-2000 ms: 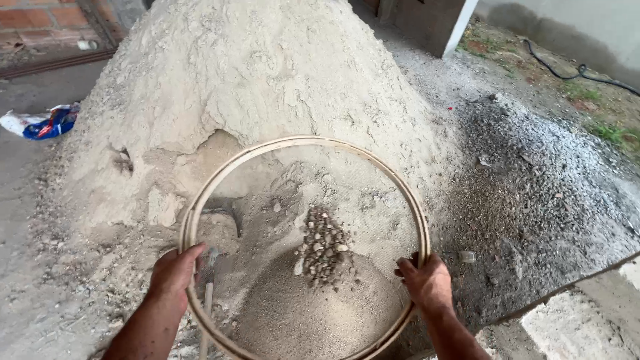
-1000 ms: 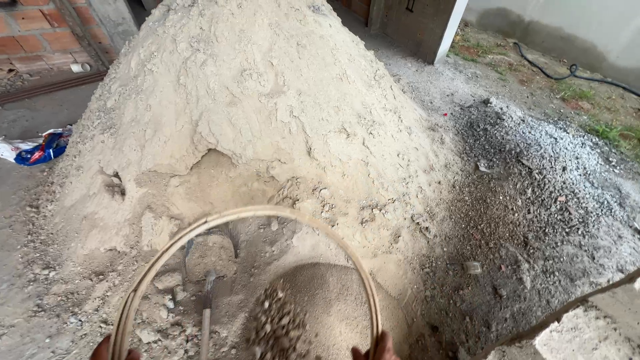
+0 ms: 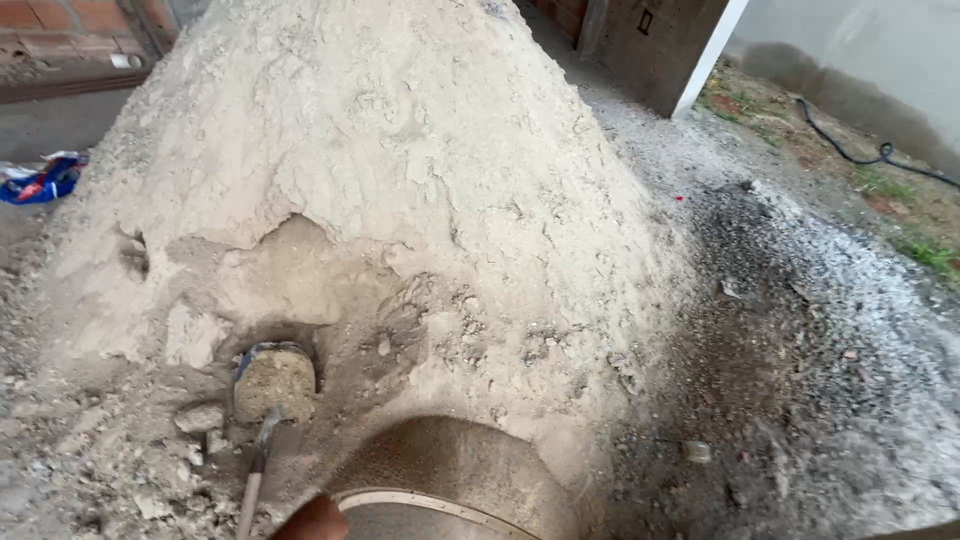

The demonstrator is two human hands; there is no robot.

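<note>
My left hand (image 3: 311, 521) is at the bottom edge, partly cut off and blurred, gripping the left side of a round sieve's rim (image 3: 442, 501). Only the top arc of this sieve shows; what lies in it is mostly hidden. Out of view is my right hand. Behind the rim rises a smooth mound of fine sand (image 3: 465, 450). To the left, a shovel (image 3: 274, 386) rests with sand on its blade against the foot of the large sand pile (image 3: 420, 150), its wooden handle running down toward my left hand.
Dark and grey gravel (image 3: 780, 337) spreads on the right. Stones and lumps (image 3: 199, 418) lie left of the shovel. A blue and white bag (image 3: 45, 178) is at the far left. Behind are a brick wall (image 3: 90, 19), a white-edged panel (image 3: 705, 64) and a black hose (image 3: 847, 154).
The sieve has moved down, mostly out of view. Two seconds ago both hands held its rim, with stony lumps in the mesh; the right hand has left the view.
</note>
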